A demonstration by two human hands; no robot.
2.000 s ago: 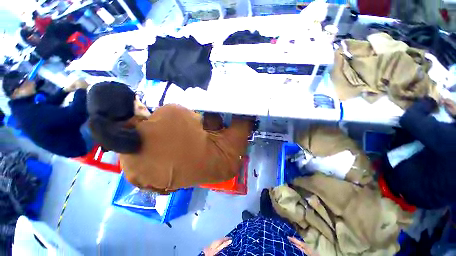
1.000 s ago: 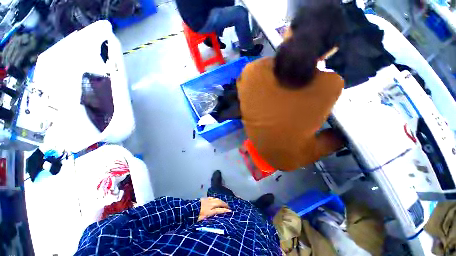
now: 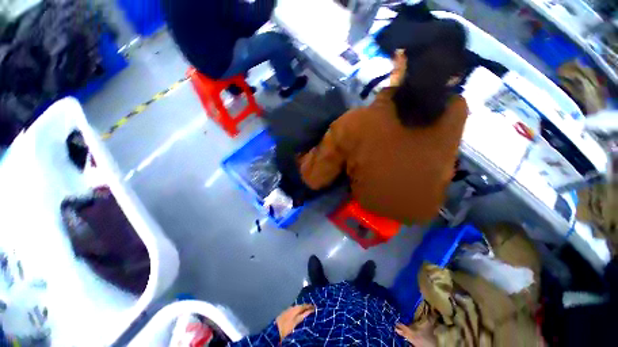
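Observation:
My left hand [image 3: 295, 318] rests on my blue checked clothing with nothing seen in it. My right hand [image 3: 412, 333] lies low on my other side, small and partly cut off by the bottom edge; its grip is unclear. In front, a seated person in a brown top [image 3: 400, 162] holds a dark garment [image 3: 308, 122] over an open blue bin [image 3: 245, 149] with clear plastic inside. Khaki garments [image 3: 454, 305] lie beside another blue bin [image 3: 447, 247] at the lower right.
Red-orange stools [image 3: 220, 101] stand on the grey floor [image 3: 196, 223]. A white cloth trough [image 3: 162, 261] with dark cloth is at left. Another person [image 3: 217, 41] sits behind. The white machine table [image 3: 501, 152] runs along the right; dark cloth [image 3: 40, 54] is heaped upper left.
The view first swung right to left, then shifted slightly. The person in brown has brought a dark garment from the table side over the bin. My left hand stays on my clothing.

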